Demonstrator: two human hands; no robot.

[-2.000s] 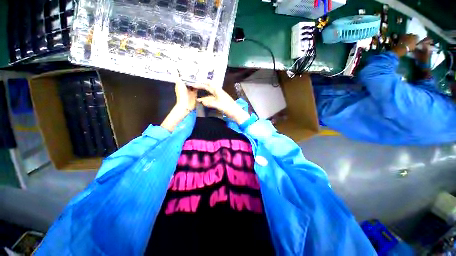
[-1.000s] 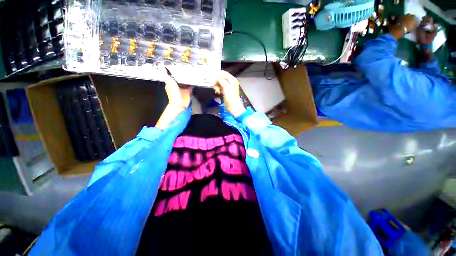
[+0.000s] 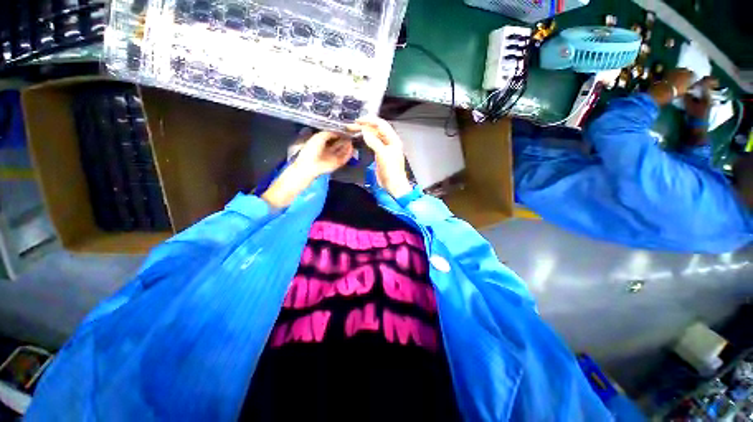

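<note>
The clear blister tray (image 3: 248,51) lies at the top left of centre, over the bench's front edge, with rows of dark parts showing through it. Its upper edge is cut off by the picture. My right hand (image 3: 385,148) is at the tray's near right corner, with fingertips on the edge. My left hand (image 3: 324,152) is just left of it, below the same edge, with fingers curled. Whether the left fingers hold the tray or some film is too small to tell.
A black blister tray (image 3: 49,31) is at the top left. A cardboard carton (image 3: 157,165) with black trays stands below the bench edge; another carton (image 3: 489,169) is to the right. A power strip (image 3: 505,58), cables and a turquoise fan (image 3: 596,49) are on the bench. A person (image 3: 636,177) works at right.
The view has shifted, and the tray now sits tilted, its right side lower. My left hand has moved from the tray's edge toward my right hand, and its fingers have curled.
</note>
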